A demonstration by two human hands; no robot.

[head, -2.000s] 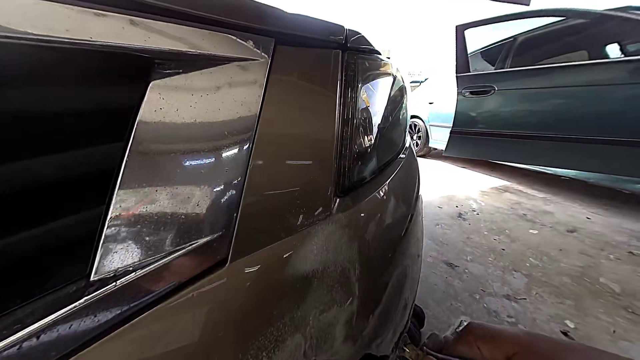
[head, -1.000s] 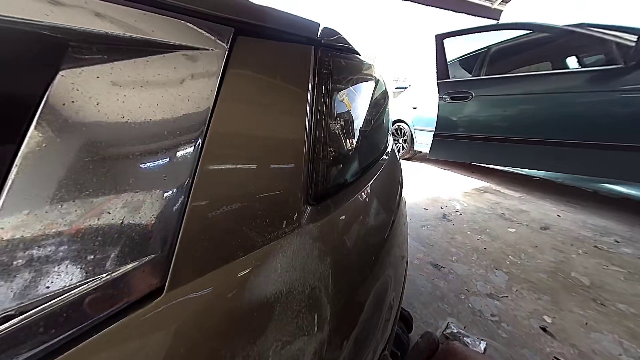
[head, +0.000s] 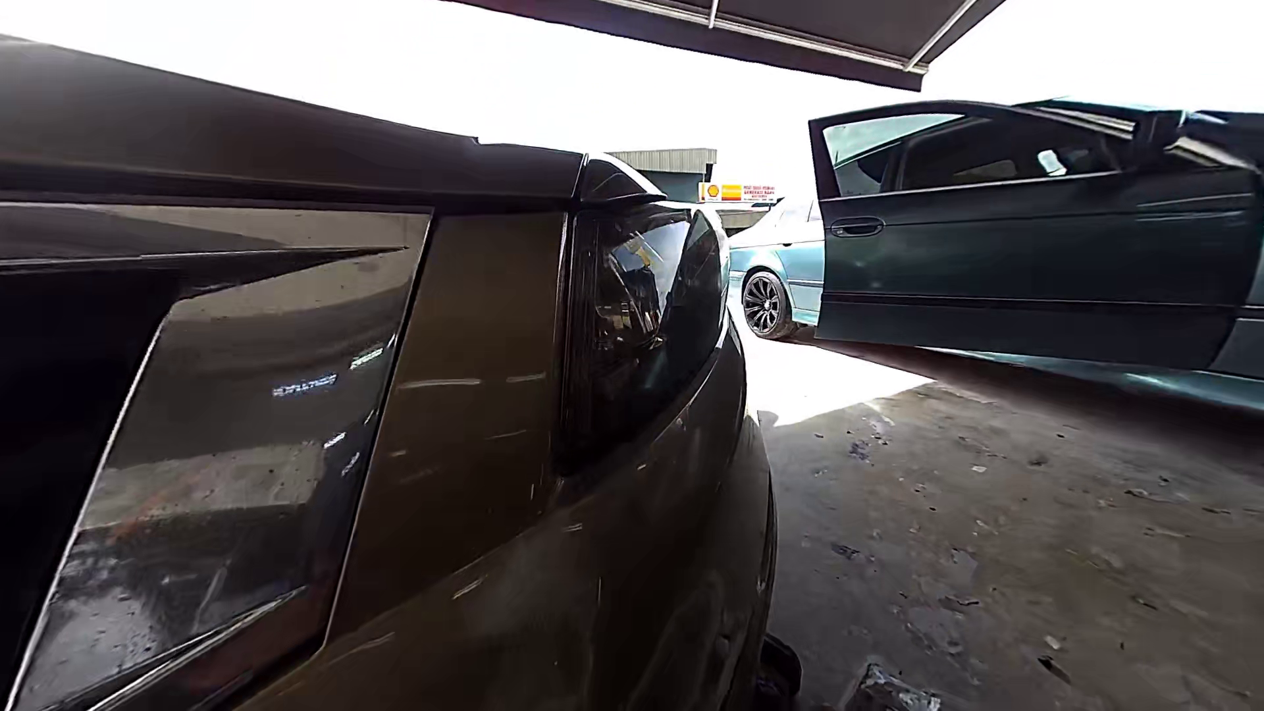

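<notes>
Neither of my hands is in view. Close in front stands the dark brown rear side of a car, its body panel [head: 474, 425] marked with short light scratches and reflections. A glossy dark tail light [head: 642, 306] wraps round the car's corner. To the left lies a shiny black trim panel [head: 247, 434] with spots and reflections on it, beside a dark window area [head: 69, 415]. Low at the bottom edge, next to the bumper, a black object [head: 778, 673] shows in part; I cannot tell what it is.
A dark green car door [head: 1017, 257] hangs ajar at the right. Behind it stands a light teal car with a black-spoked wheel [head: 765, 304]. The stained concrete floor [head: 987, 533] bears scattered debris, and a crumpled shiny thing [head: 889, 688] lies at the bottom. A roof edge [head: 790, 39] juts overhead.
The forearm seen at the bottom right two seconds ago has gone out of view. The view has tilted upward, and more of the overhead roof shows.
</notes>
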